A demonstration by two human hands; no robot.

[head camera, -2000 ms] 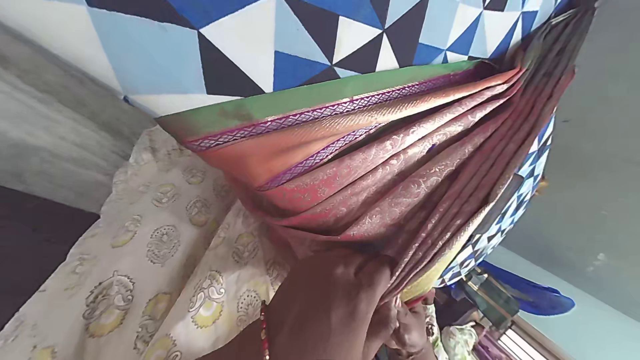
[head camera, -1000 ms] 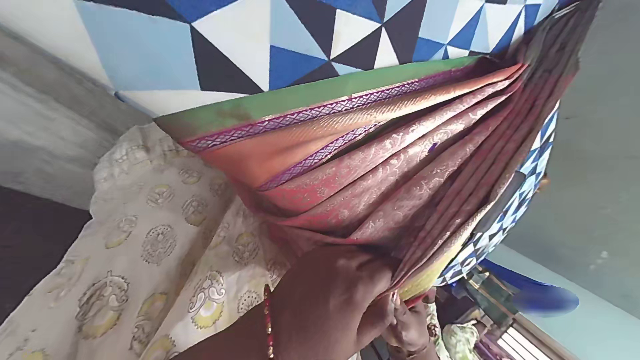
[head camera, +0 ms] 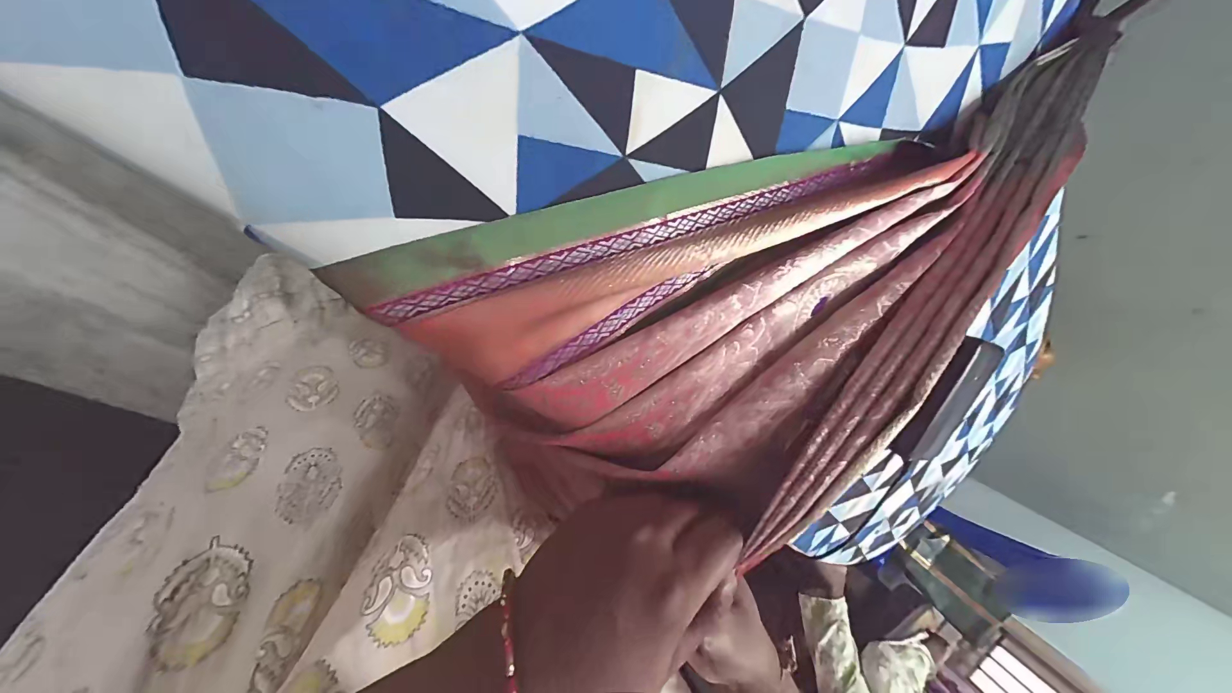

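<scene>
A pink brocade sari (head camera: 712,395) with an orange, purple and green border hangs in gathered pleats from the upper right and fans out toward the lower left. My left hand (head camera: 626,577), with a red beaded bangle at the wrist, is closed on the sari's lower folds. Just right of and below it, my right hand (head camera: 736,630) has its fingers on the gathered edge, close against the left fingers. Part of the right hand is hidden behind the left. Cream cloth with paisley-like motifs (head camera: 308,481) lies left of the hands.
A wall painted in blue, white and black triangles (head camera: 462,125) stands behind the sari. A dark flat object (head camera: 953,399) is on it at the right. Lower right are a blue object (head camera: 1068,587) and pale patterned cloth (head camera: 833,640). A grey ledge (head camera: 96,192) runs at the left.
My right hand has come slightly closer to my left hand. Both hands stay at the sari's lower folds, and the sari hangs much as before.
</scene>
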